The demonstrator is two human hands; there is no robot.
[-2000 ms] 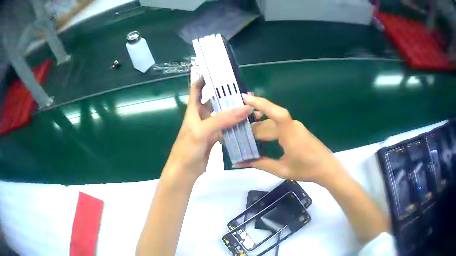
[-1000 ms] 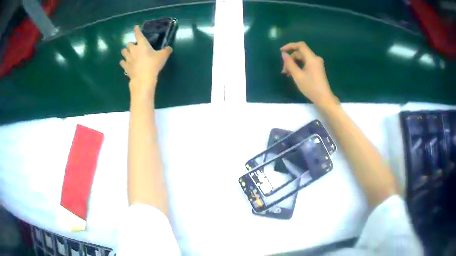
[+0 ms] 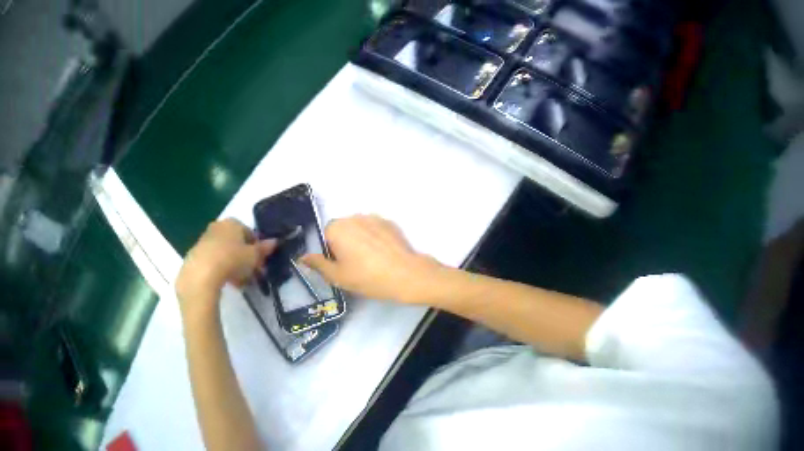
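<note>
Dark phone middle frames with silver edges lie overlapped on the white cover. The upper frame (image 3: pixel 330 312) has a pale opening and gold details at its near end; another (image 3: pixel 308 342) shows beneath it. My left hand (image 3: pixel 212 256) has its fingertips over the upper frame's left edge. My right hand (image 3: pixel 370 256) pinches its right edge, with the thumb at the opening. The frames look blurred, and the fingers hide part of their edges.
A black blister tray (image 3: pixel 494 104) holding phone parts is at the upper right. The green belt (image 3: pixel 189 145) runs along the left, crossed by a white strip (image 3: pixel 132 231). A dark object (image 3: pixel 70 363) is at the lower left, near a red strip's tip (image 3: pixel 122 442).
The view has turned right. My left hand has let go of the dark parts on the belt, and both hands have come to the frames on the white cover.
</note>
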